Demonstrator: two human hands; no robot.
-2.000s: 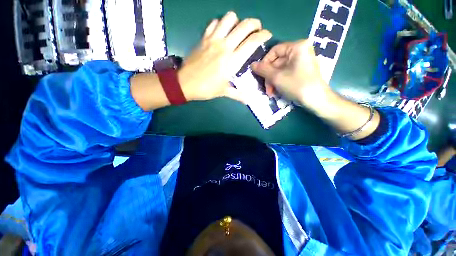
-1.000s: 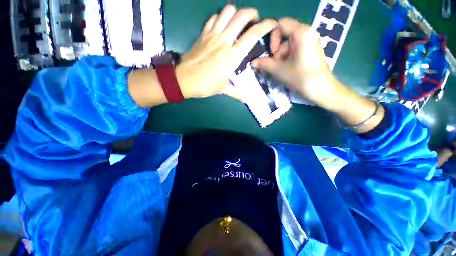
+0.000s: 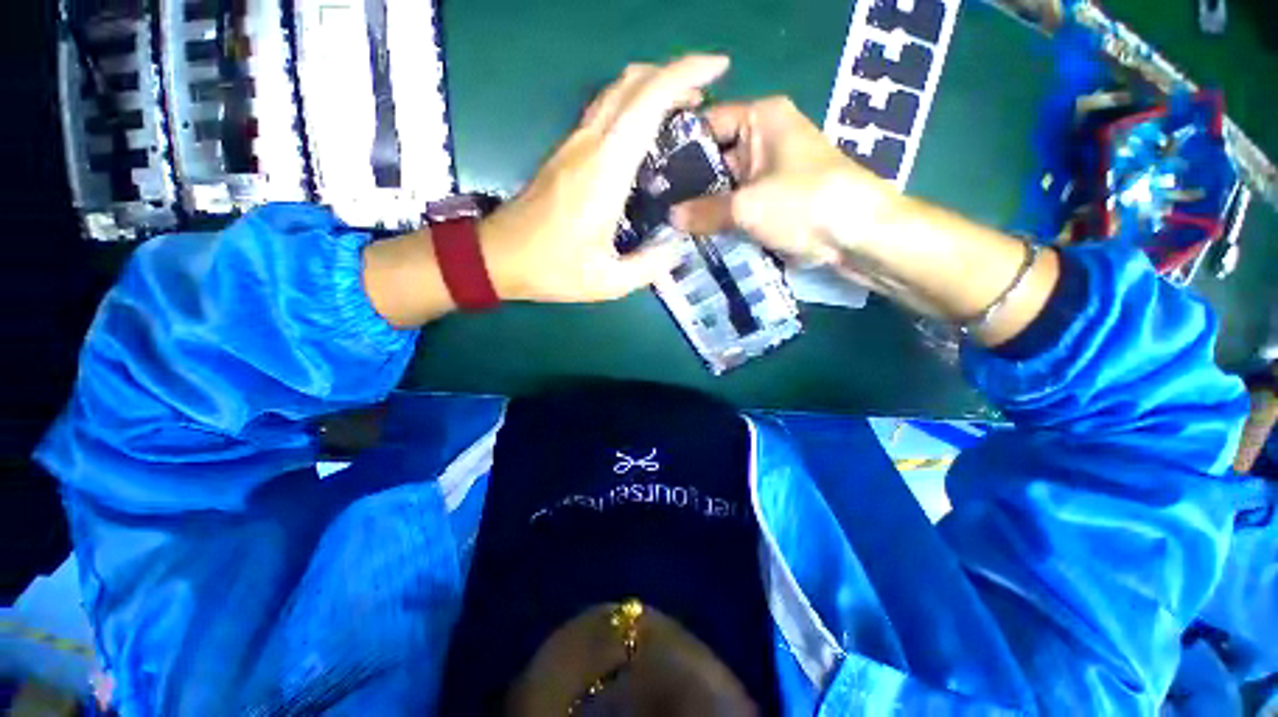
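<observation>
A phone mid-frame assembly (image 3: 729, 301) lies tilted on the green mat, its silver lower part with a dark centre strip towards me. Its dark board end (image 3: 680, 175) shows between my hands, with a black patch on it. My left hand (image 3: 582, 210) grips the frame's left side, thumb below and fingers curled over the top. My right hand (image 3: 792, 182) is at the frame's right edge, thumb and fingers at the board end. Whether it pinches a small piece cannot be told.
Several phone frames (image 3: 372, 112) stand side by side at upper left. A white liner sheet with black stickers (image 3: 893, 84) lies beyond my right hand. A red-rimmed scrap container (image 3: 1156, 182) with blue and clear film is at right. A person's arm shows at the right edge.
The board end now shows more between my hands, and the frame's silver part looks less glared. My right fingers have moved down and left slightly. My left fingers have straightened.
</observation>
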